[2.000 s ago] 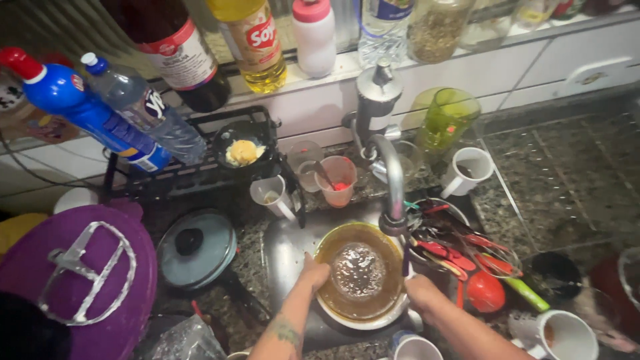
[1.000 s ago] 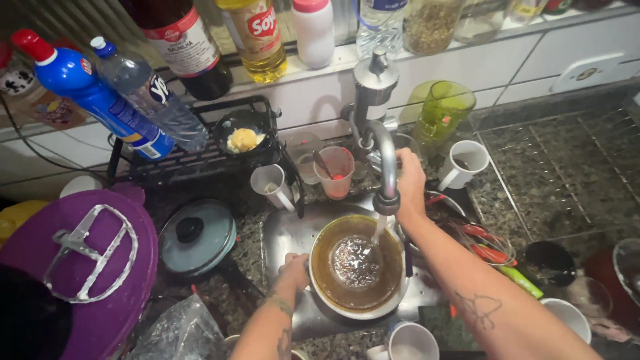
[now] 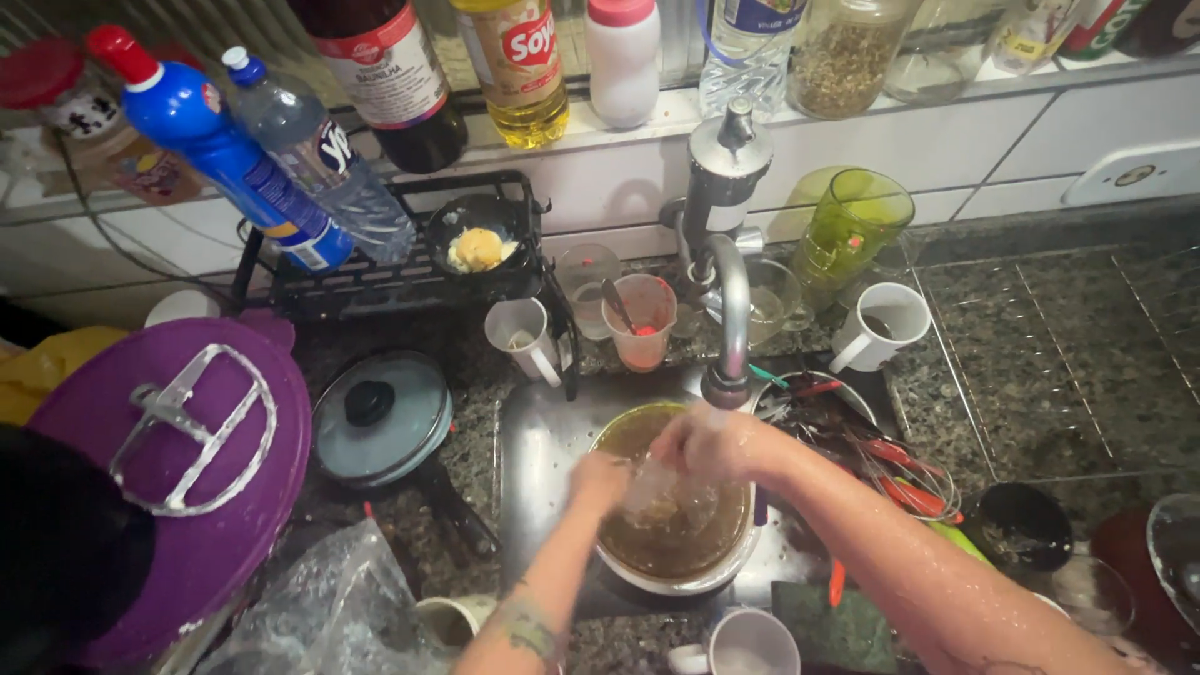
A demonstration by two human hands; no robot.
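Observation:
A round bowl (image 3: pixel 675 572) filled with brownish water sits in the steel sink (image 3: pixel 544 450). My left hand (image 3: pixel 600 483) is at the bowl's left side, blurred, its fingers hard to make out. Over the bowl, just below the spout of the metal faucet (image 3: pixel 734 328), is my right hand (image 3: pixel 708 445), wet and blurred by motion. Water splashes between the hands. Whether either hand holds something cannot be told. Right of the bowl, a container of utensils with a wire whisk (image 3: pixel 905 478) lies partly behind my right forearm.
A purple lid (image 3: pixel 272 450) bearing a mixer paddle (image 3: pixel 202 431) and a glass-lidded pan (image 3: pixel 380 422) are at left. Mugs stand around the sink, including a white mug (image 3: pixel 881 328). A green glass (image 3: pixel 853 225) and plastic cup (image 3: pixel 639 323) stand behind; bottles line the ledge (image 3: pixel 675 112).
My right hand has moved from the faucet to above the bowl, under the spout. My left hand has moved from the bowl's outer left rim inward over its edge.

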